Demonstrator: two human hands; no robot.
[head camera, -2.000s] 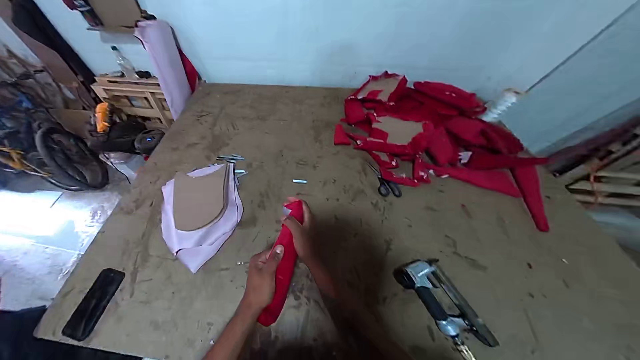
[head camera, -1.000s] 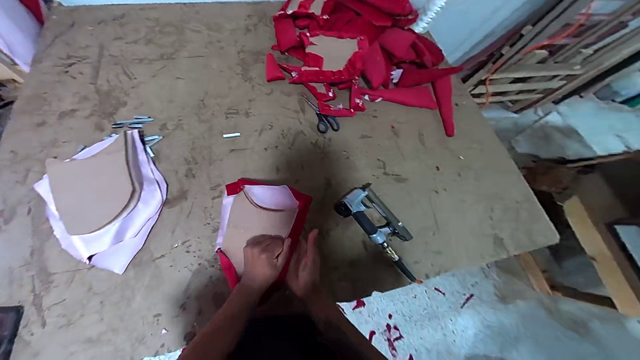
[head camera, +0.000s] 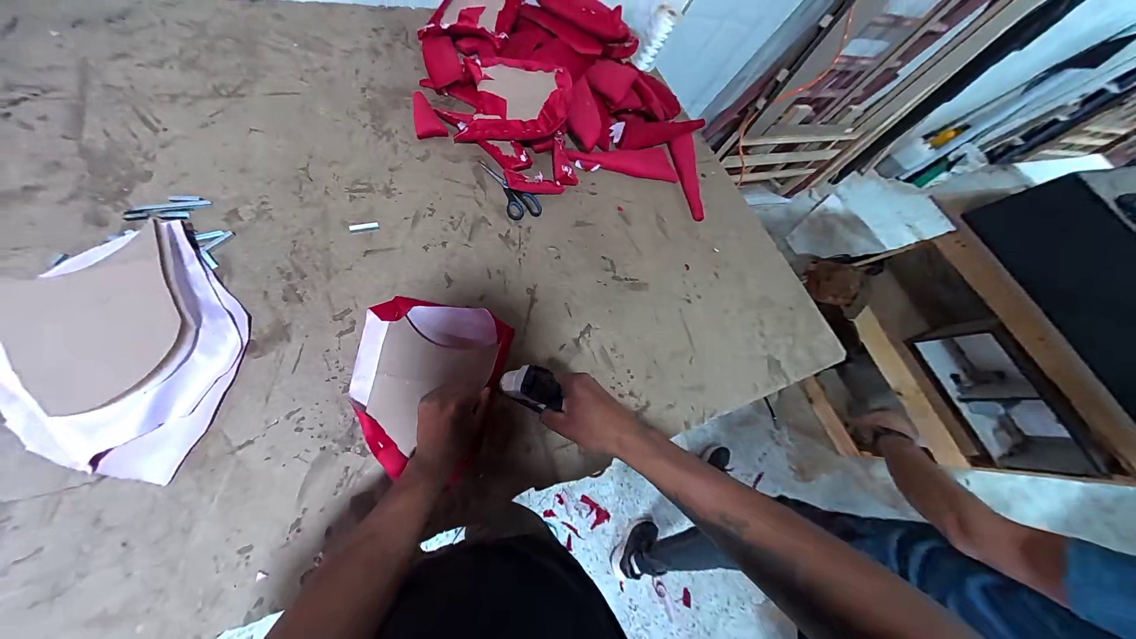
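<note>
A curved cardboard panel (head camera: 404, 368) with red and white fabric folded over its edges lies on the worktable before me. My left hand (head camera: 451, 422) presses on its right part, by the folded red edge. My right hand (head camera: 590, 410) grips a pneumatic staple gun (head camera: 532, 388), whose head points at the panel's right edge. On the left lies a stack of cardboard pieces (head camera: 93, 328) on white fabric (head camera: 182, 417), with staple strips (head camera: 169, 209) at its top. One staple strip (head camera: 364, 227) lies apart, above the panel.
Black-handled scissors (head camera: 522, 201) lie beside a heap of red fabric-covered pieces (head camera: 581, 98) at the back. A thread cone (head camera: 657, 37) stands behind them. The table's edge (head camera: 754, 390) runs to my right. Beyond it, a co-worker's hand (head camera: 879, 426) touches a wooden frame (head camera: 914, 390).
My right hand has moved from the panel to the staple gun and taken hold of it. The gun is now against the panel's right side. My left hand stays on the panel. The view has shifted right.
</note>
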